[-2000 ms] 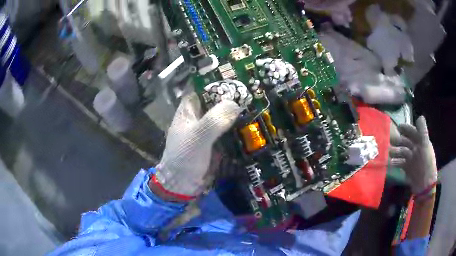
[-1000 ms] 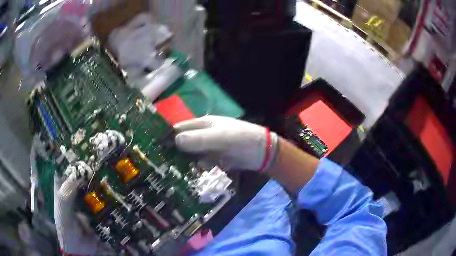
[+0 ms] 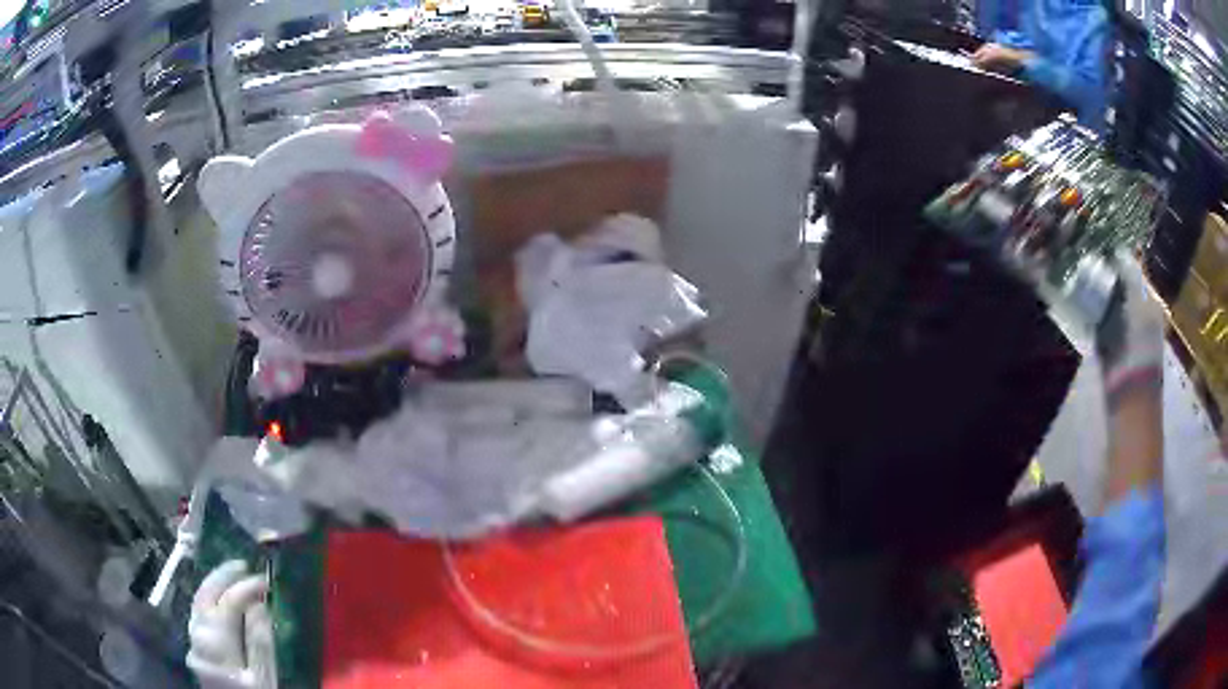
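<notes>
My right hand (image 3: 1131, 330), gloved and blurred, is stretched out at the far right and holds the large green circuit board (image 3: 1057, 202) by its near edge. The board is tilted, away from the bench and beside tall black totes. My left hand (image 3: 232, 626), in an off-white glove, is at the bench's left edge, partly cut off by the bottom; its fingers are curled and I cannot tell if they grip anything. The dispensing syringe (image 3: 620, 468) lies on the bench behind the red foam sheet (image 3: 505, 606), its clear hose looping over the foam.
A white cat-shaped fan (image 3: 330, 269) and crumpled white cloth (image 3: 606, 316) stand behind the green bench top (image 3: 761, 572). Stacked black totes (image 3: 929, 390) rise right of the bench. An open tote with red foam (image 3: 1019, 606) and a board is low right. Another person's blue sleeve (image 3: 1064, 41) is top right.
The view has swung up to the bench. The board has moved from in front of me to the far right in my right hand. My left hand has left the board.
</notes>
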